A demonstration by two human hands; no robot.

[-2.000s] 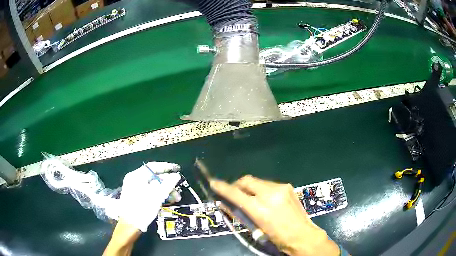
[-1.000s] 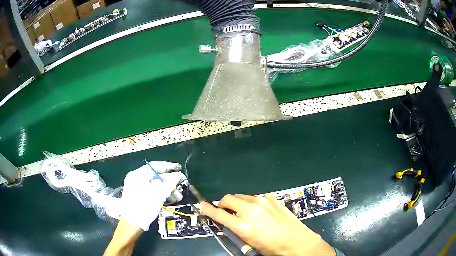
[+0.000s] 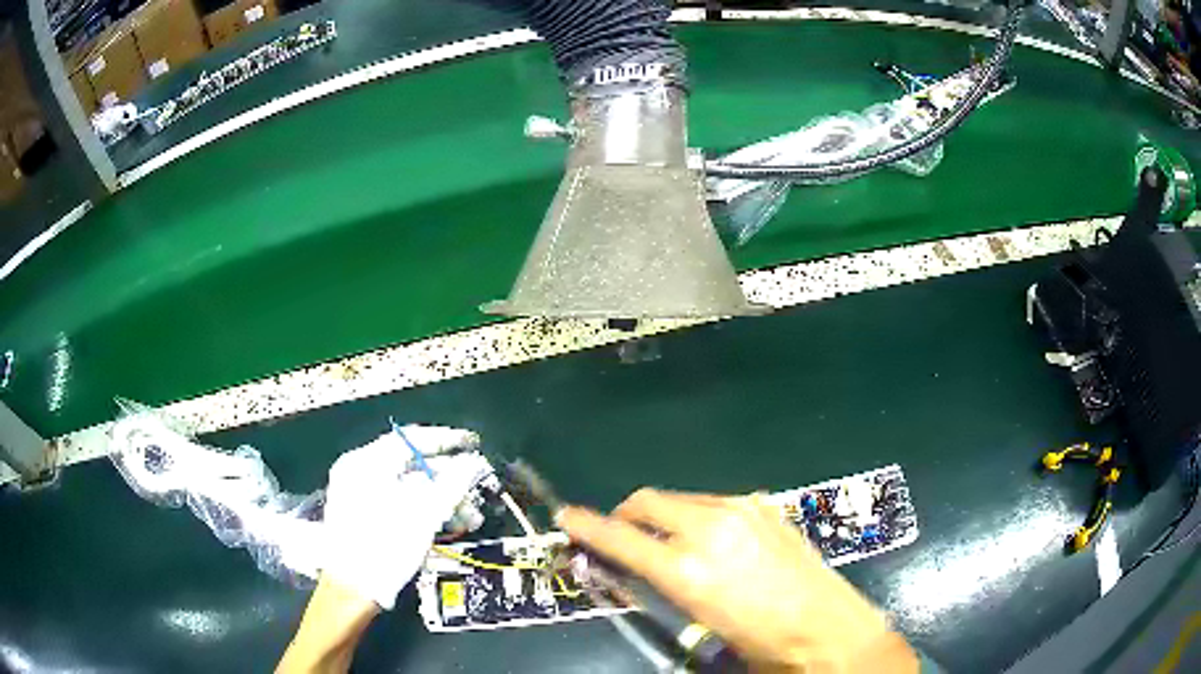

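My left hand, in a white glove, holds a small part on wires above the left end of the power strip assembly; a blue wire lies across the glove. My bare right hand grips the soldering iron, over the middle of the strip. The iron's blurred tip points up and left, close to the gloved fingers. I cannot tell whether it touches anything. A yellow wire runs over the strip's left part. A clear plastic bag lies left of my glove.
The grey fume hood hangs beyond my hands, with a ribbed metal gooseneck at its right. The green conveyor carries a bagged strip. A black box and a yellow-and-black part are at the right.
The right hand and iron moved left to the glove, then slightly back right. The left hand has barely moved. The bagged strip on the conveyor has moved right.
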